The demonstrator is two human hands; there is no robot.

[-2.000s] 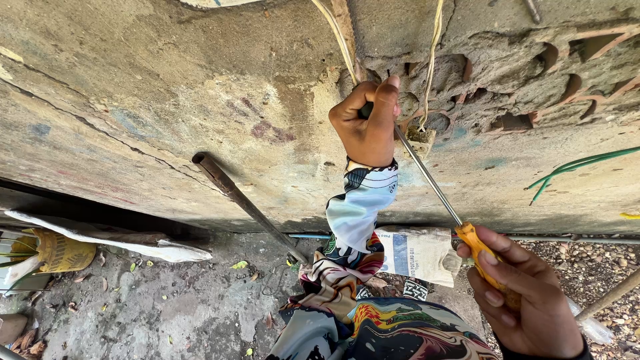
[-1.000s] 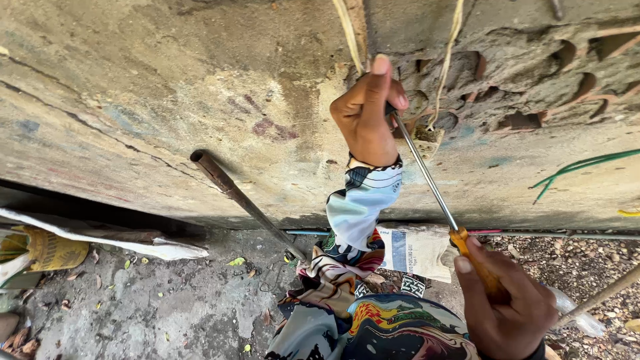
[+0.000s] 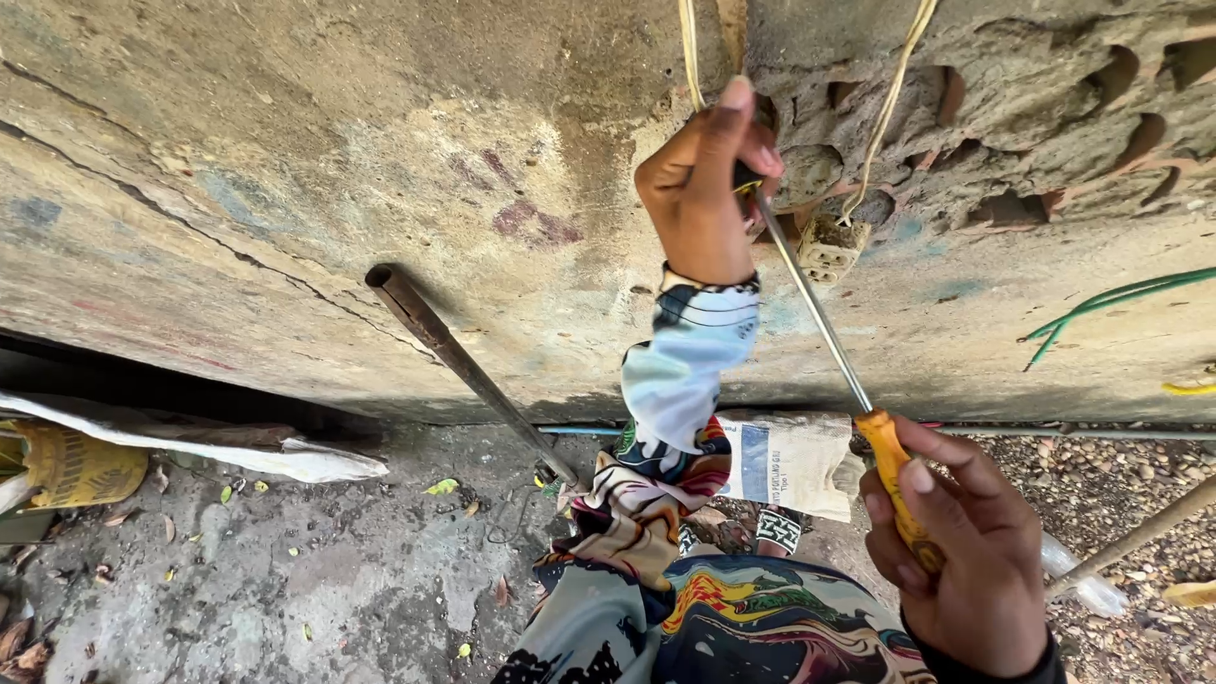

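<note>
My right hand [image 3: 959, 541] grips the yellow handle of a screwdriver [image 3: 819, 313], whose long metal shank slants up and left. Close to the wall, my left hand [image 3: 703, 190] is closed around a small black and yellow object [image 3: 747, 179] at the shank's far end; what that object is stays mostly hidden by the fingers. Just right of the shank, a dirty electrical socket [image 3: 831, 249] hangs against the wall on a pale twisted wire [image 3: 893, 104]. Another pale wire [image 3: 690, 52] runs down to behind my left hand.
Broken hollow brick [image 3: 1007, 209] shows in the concrete wall [image 3: 332, 190]. Green wires [image 3: 1111, 299] stick out at right. A rusty metal pipe [image 3: 456, 356] leans on the wall. Below lie a paper cement sack [image 3: 798, 465], a wooden stick [image 3: 1140, 532], a plastic bottle [image 3: 1088, 575] and gravel.
My right hand has shifted its hold on the yellow handle, its fingers placed differently. My left hand stays near the same spot on the wall, its thumb now raised.
</note>
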